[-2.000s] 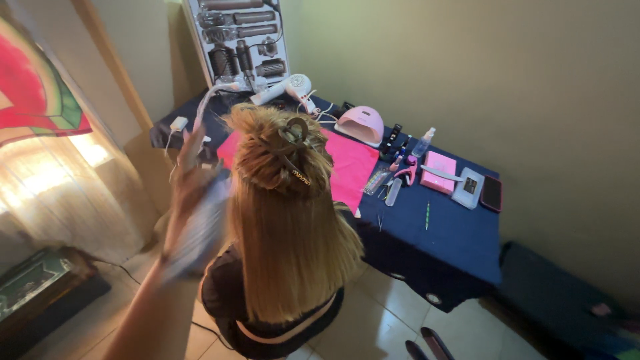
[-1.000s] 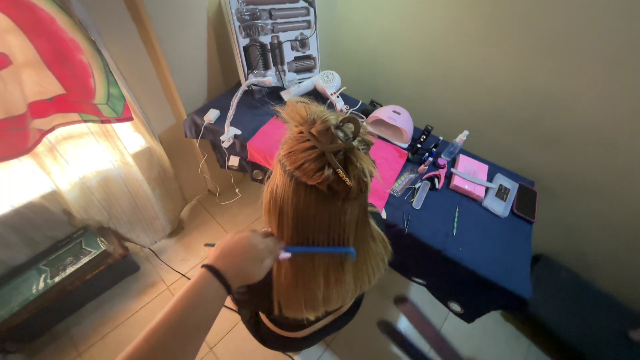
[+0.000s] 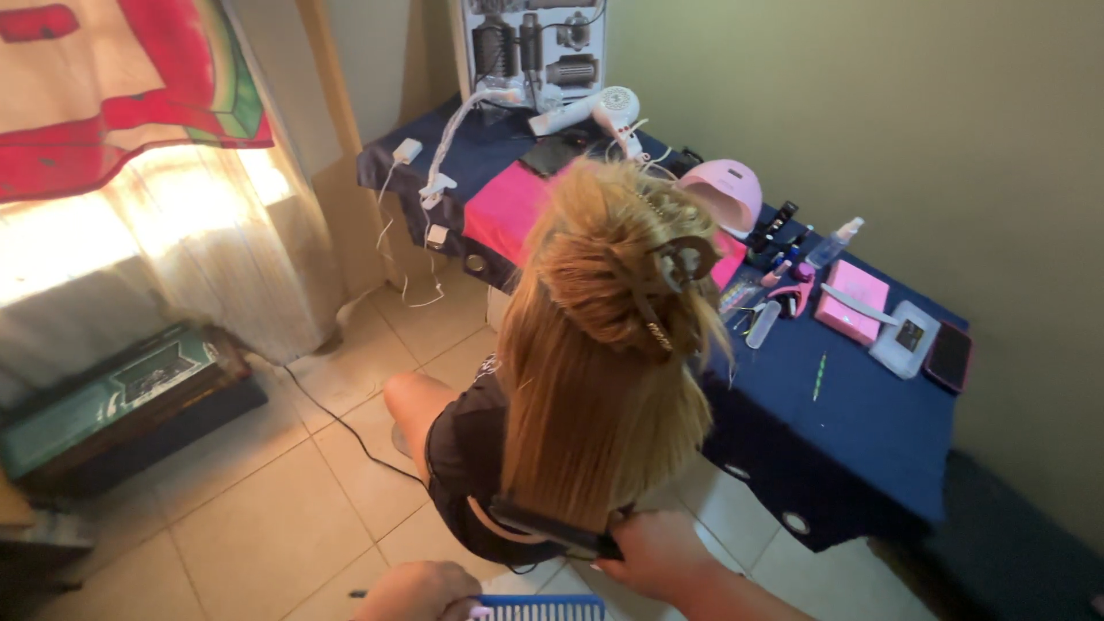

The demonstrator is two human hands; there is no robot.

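Note:
A seated person with long straight blond-brown hair [image 3: 595,405] faces away from me, the upper hair gathered up in a claw clip [image 3: 686,263]. My right hand [image 3: 660,552] grips a dark hair straightener [image 3: 548,526], whose plates lie across the lower ends of the hair. At the bottom edge, my left hand [image 3: 418,591] holds a blue comb [image 3: 539,606], teeth downward, below the straightener and apart from the hair.
Beyond the person stands a table with a dark blue cloth [image 3: 871,440], bearing a white hair dryer [image 3: 595,110], a pink nail lamp [image 3: 726,194], a pink box [image 3: 852,302] and a phone [image 3: 950,356]. A cable [image 3: 345,424] crosses the tiled floor; a long box [image 3: 129,388] lies left.
The straightener, out to the right of the hair before, is now at the hair ends. My left hand with the comb has moved down, off the hair. The view has shifted nearer.

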